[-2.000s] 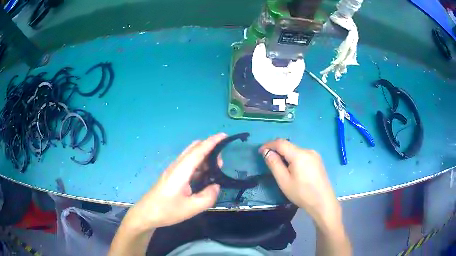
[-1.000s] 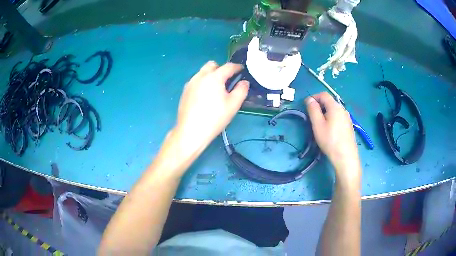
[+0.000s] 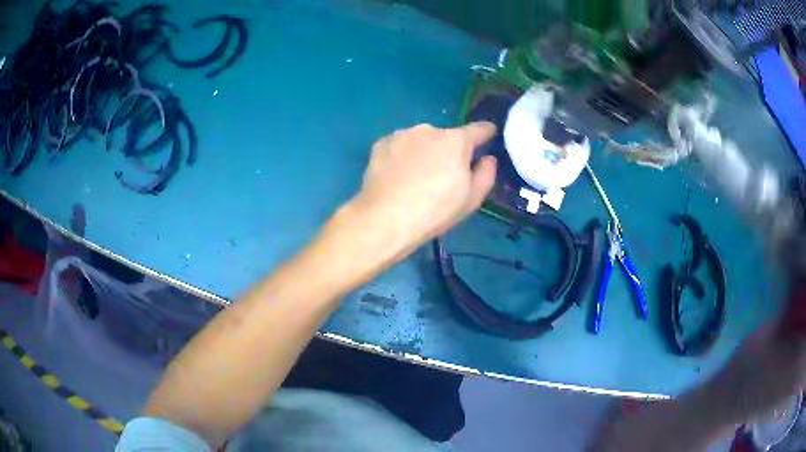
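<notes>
My left hand (image 3: 424, 181) is at the left side of the white fixture (image 3: 533, 146), with thumb and finger pinched on the left end of a black headband assembly (image 3: 504, 322). The fingers hide that end. The headband's thick middle lies on the bench towards me, and its right arm curls back below the press. The press head (image 3: 610, 97) is above the fixture and blurred. The cloth-wrapped handle (image 3: 725, 163) slants down to the right, blurred. My right forearm reaches to the right edge; my right hand (image 3: 791, 331) is badly blurred and its grip is unclear.
Blue-handled pliers (image 3: 618, 282) lie right of the headband, and another black headband (image 3: 676, 305) lies beyond them. A tangled pile of black C-shaped pieces (image 3: 97, 97) is at far left. The bench edge (image 3: 389, 351) runs in front of me, with a plastic bag (image 3: 115, 291) below.
The view has turned and shifted. My right hand has left the headband and moved to the far right. The press handle has swung down to the right. My left hand stays by the fixture.
</notes>
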